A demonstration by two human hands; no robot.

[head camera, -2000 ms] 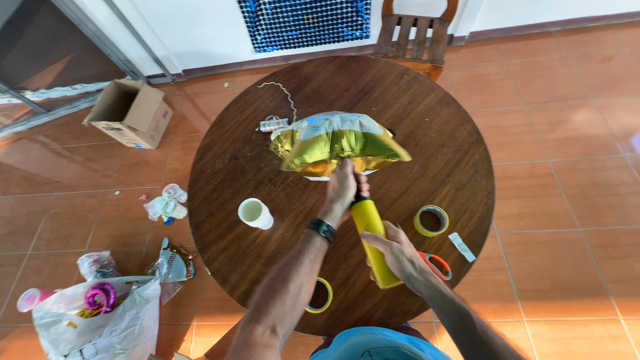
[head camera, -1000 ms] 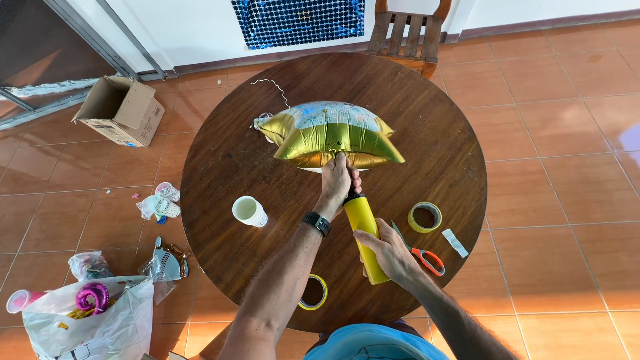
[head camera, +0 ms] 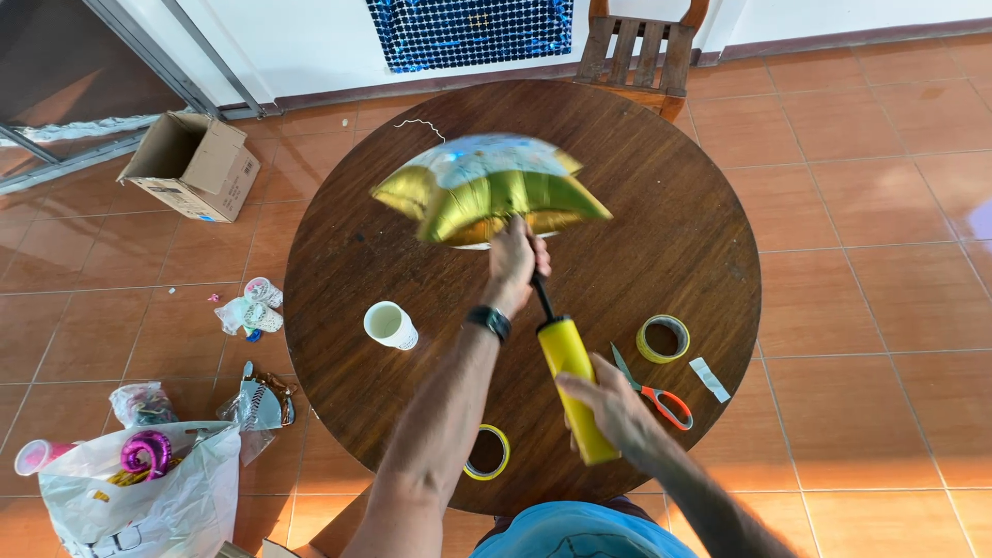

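Above the round wooden table, a puffed foil balloon, gold at the edge and pale blue on top, is slightly blurred. My left hand is closed at the balloon's near edge, around the front end of a hand balloon pump; its exact hold on the neck is hidden. The pump's black rod shows between that hand and the yellow pump barrel. My right hand grips the barrel, lower and to the right. Orange-handled scissors lie just right of my right hand.
On the table are a white paper cup, a yellow tape roll, another tape roll, a pale strip and a curly string. A wooden chair stands behind. A cardboard box and a plastic bag sit on the floor.
The yellow barrel and my right hand have drawn back from my left hand, exposing more black rod than a second ago. The balloon's tilt has shifted a little.
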